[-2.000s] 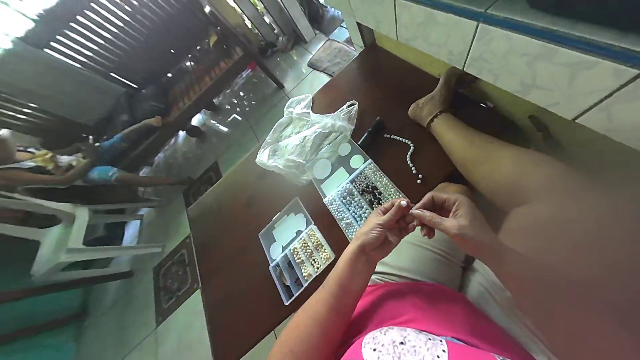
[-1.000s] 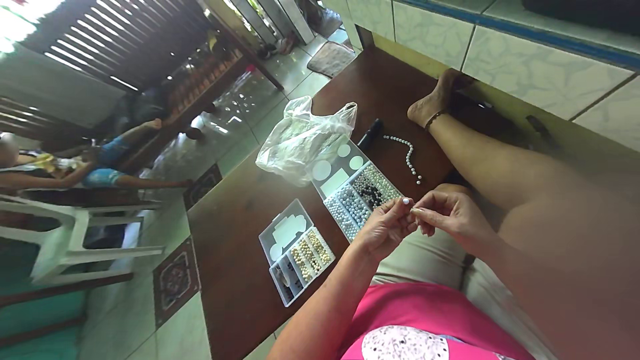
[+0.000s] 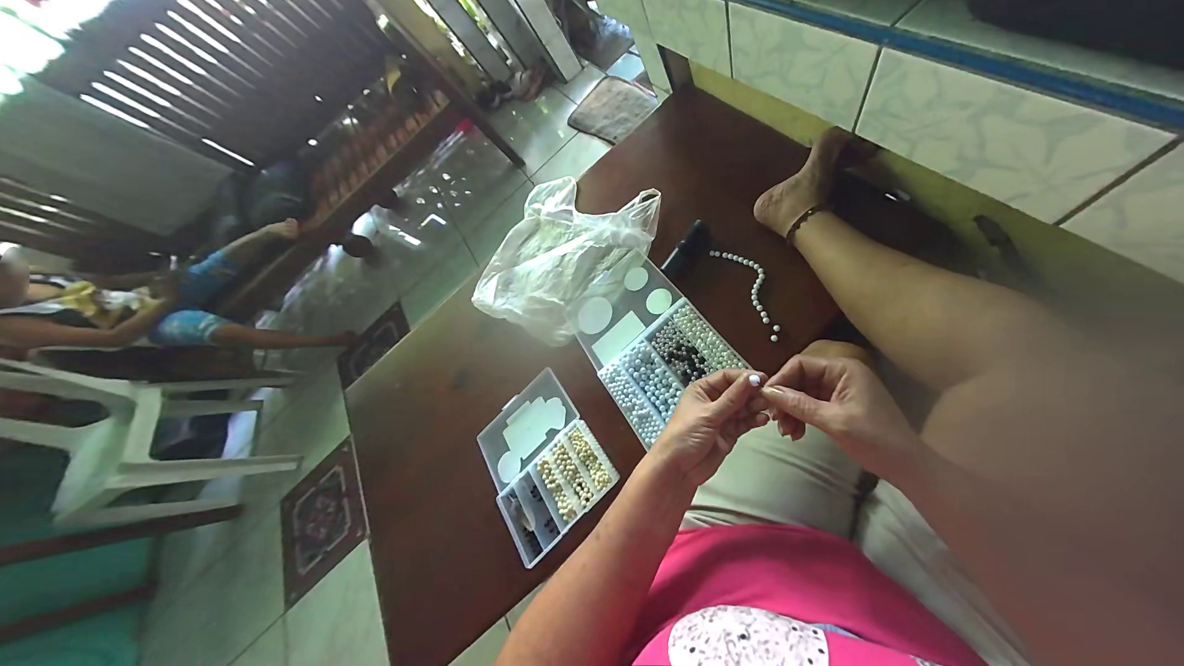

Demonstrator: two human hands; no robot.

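Observation:
My left hand (image 3: 708, 421) pinches a small white bead (image 3: 755, 380) between thumb and forefinger. My right hand (image 3: 837, 402) meets it at the fingertips, thumb and forefinger pressed together; whatever lies between them is too small to tell. Just beyond the hands lies an opened plastic bead box (image 3: 657, 375) with white, bluish, dark and pale beads in its compartments. A smaller opened box (image 3: 555, 481) holds cream and gold beads and some dark pieces. A curved row of pearl-like beads (image 3: 758, 287) rests on the brown wooden surface, near a black pen-like object (image 3: 685, 248).
A crumpled translucent plastic bag (image 3: 564, 264) touches the larger box's lid. My bare foot (image 3: 795, 199) is on the wooden surface (image 3: 435, 518), beside a tiled ledge (image 3: 999, 129). At the left are a white plastic chair (image 3: 139, 444) and another person (image 3: 139, 310).

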